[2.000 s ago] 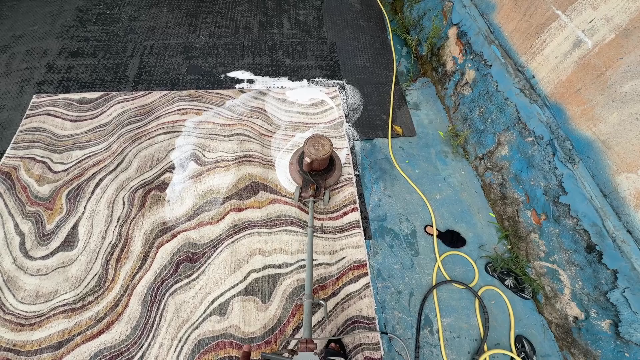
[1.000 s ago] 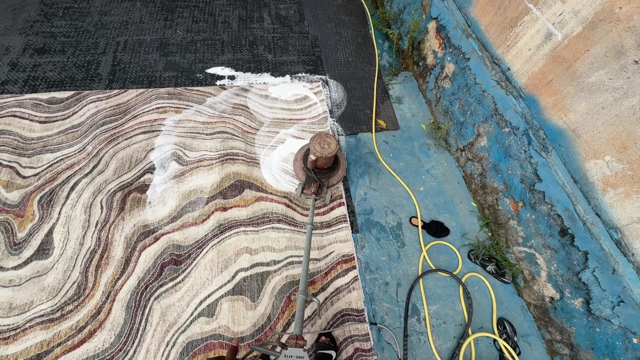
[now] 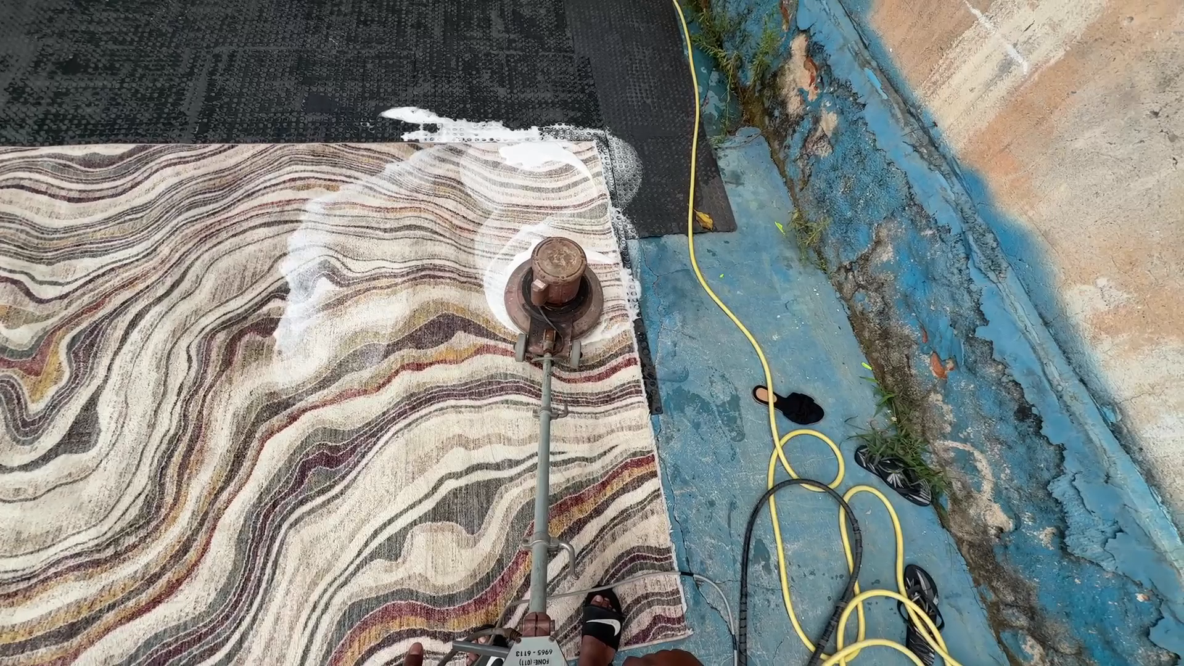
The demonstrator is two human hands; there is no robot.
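Note:
A rotary floor scrubber with a rusty brown motor (image 3: 558,277) rests on a wavy-striped rug (image 3: 370,481), near its right edge. White foam (image 3: 310,268) lies around the disc and farther left on the rug. The scrubber's long grey metal handle (image 3: 542,453) runs down to the bottom edge, where a label plate bears writing. Only a small part of my left hand (image 3: 413,655) shows, beside the left end of the handle's grip. My right hand (image 3: 662,659) is barely in view at the bottom edge; its fingers and hold are hidden.
Black textured matting (image 3: 277,69) lies beyond the rug. On the blue concrete floor (image 3: 712,324) at right are a yellow hose (image 3: 751,342), a black hose (image 3: 747,546) and loose black footwear (image 3: 800,408). A peeling blue wall (image 3: 925,277) borders it. My sandalled foot (image 3: 603,622) stands beside the handle.
Over the last second the scrubber head has moved left on the rug, away from its right edge. Between the two earlier frames it had moved toward that edge.

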